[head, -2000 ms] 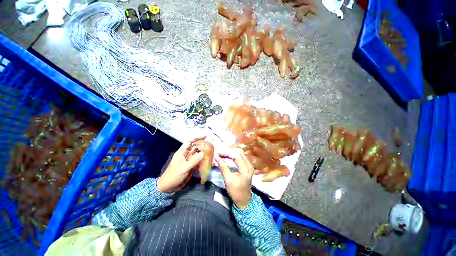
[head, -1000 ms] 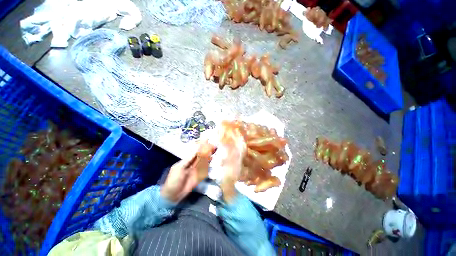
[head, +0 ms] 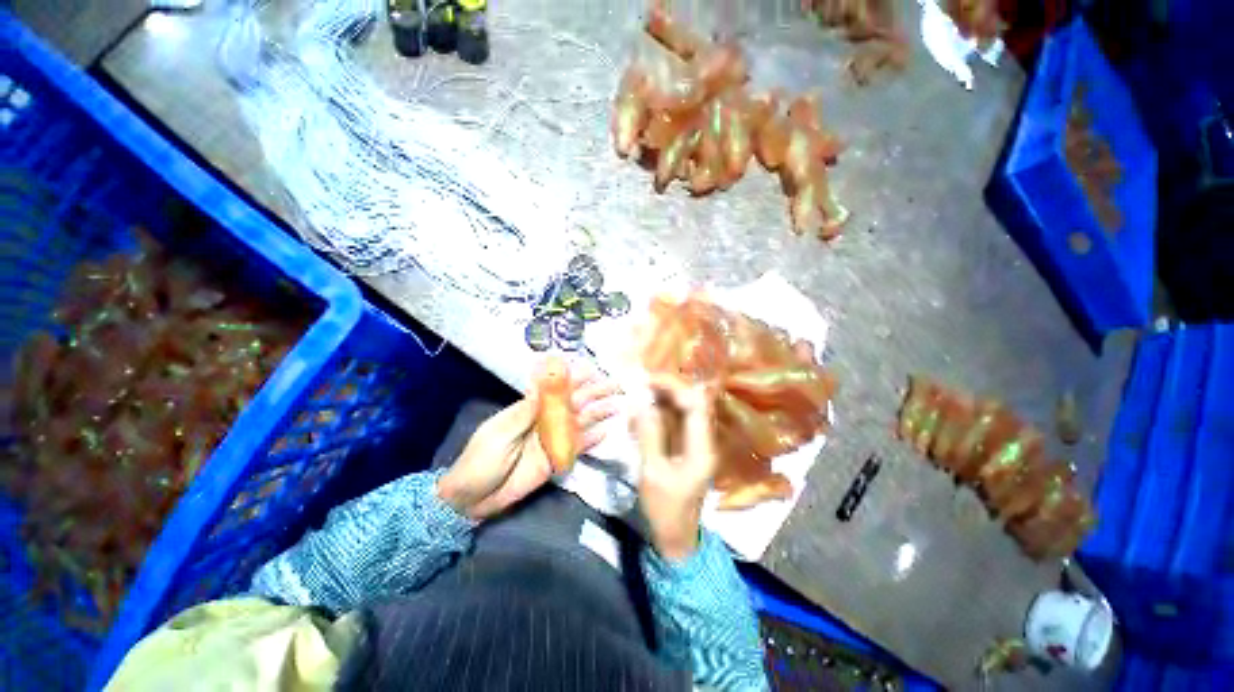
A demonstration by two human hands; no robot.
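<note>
A translucent orange-brown piece (head: pixel 556 422) lies upright across the fingers of my left hand (head: pixel 504 457), above my lap at the table edge. My left hand is palm up around it. My right hand (head: pixel 677 453) is just to the right, blurred, with curled fingers over the left side of the heap; whether it holds anything cannot be told. The heap of orange pieces (head: pixel 765 392) lies on a white sheet (head: pixel 798 308). Dark round discs (head: pixel 571 304) sit left of the heap.
Pale cord hanks (head: pixel 366 176) and black-and-yellow items (head: pixel 440 27) lie upper left. Another orange heap (head: pixel 717 122) is beyond. A row of pieces (head: pixel 995 466), a small black tool (head: pixel 858 488) and a white tub (head: pixel 1069 629) are right. Blue crates (head: pixel 338 304) flank the table.
A second ago both hands were blurred near the heap's left edge. Now my left hand is spread with the piece clearly visible, and my right hand is curled beside the heap. The view has shifted.
</note>
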